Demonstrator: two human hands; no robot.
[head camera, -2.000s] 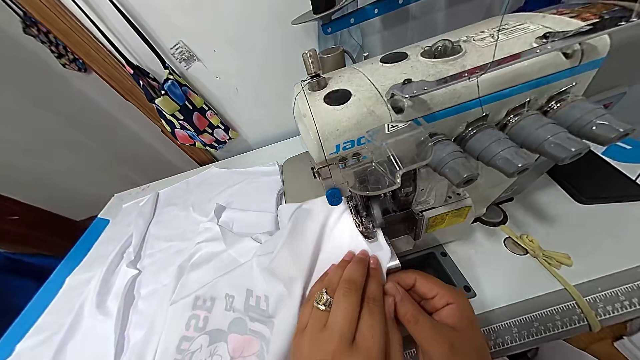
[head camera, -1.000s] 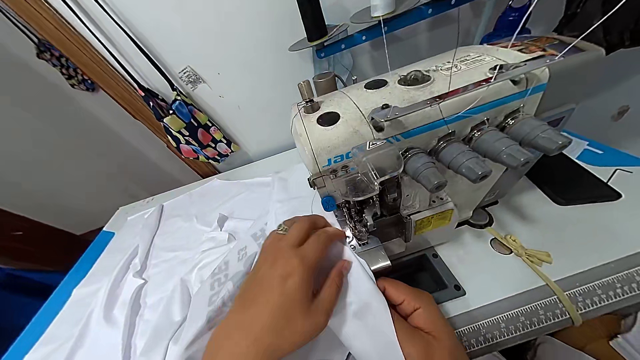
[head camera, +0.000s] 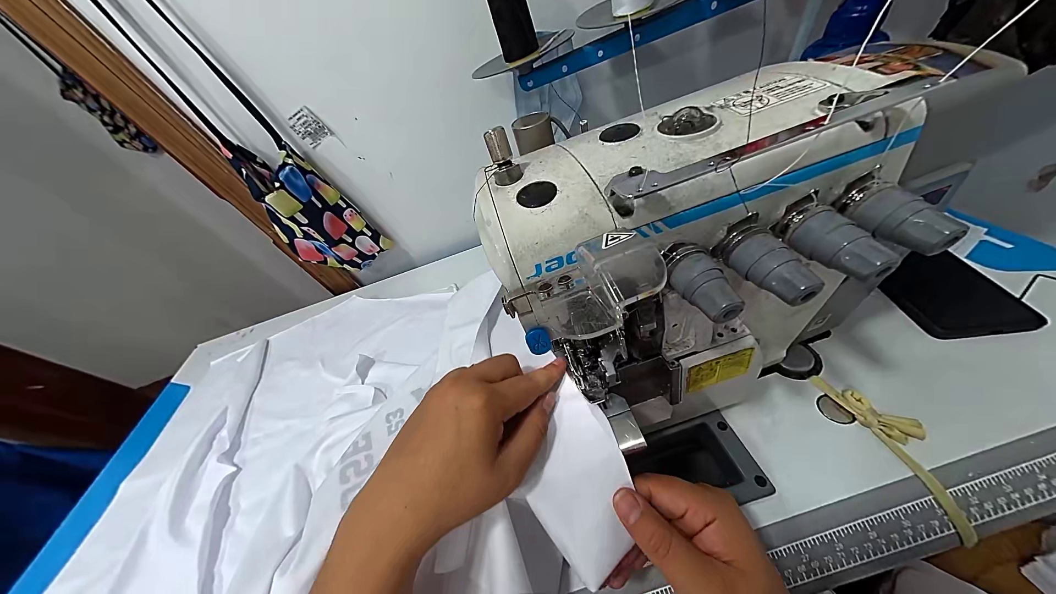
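White fabric with printed lettering (head camera: 569, 487) spreads over the left of the table, its right edge at the presser foot of a white Jack overlock sewing machine (head camera: 569, 223). My left hand (head camera: 462, 445) lies on the cloth with its index fingertip close beside the needle area; the fingers press the fabric. Lower right, my right hand (head camera: 693, 536) pinches the edge of the cloth between thumb and fingers, below the metal plate (head camera: 627, 425). A clear plastic guard (head camera: 623, 272) covers part of the needle area. The needle tip itself cannot be made out.
Gray tension knobs (head camera: 767, 264) line the machine's front. A yellow tied strip (head camera: 883, 421) lies across the measuring tape (head camera: 924, 520) at the table's front edge. Thread cones, one black (head camera: 513, 29), stand behind. A patterned cloth item (head camera: 318, 214) hangs by the wall.
Two seconds ago both hands were close together at the presser foot. Now my right hand is lower, holding the cloth edge, and my left hand reaches in from the left. The view has shifted somewhat.
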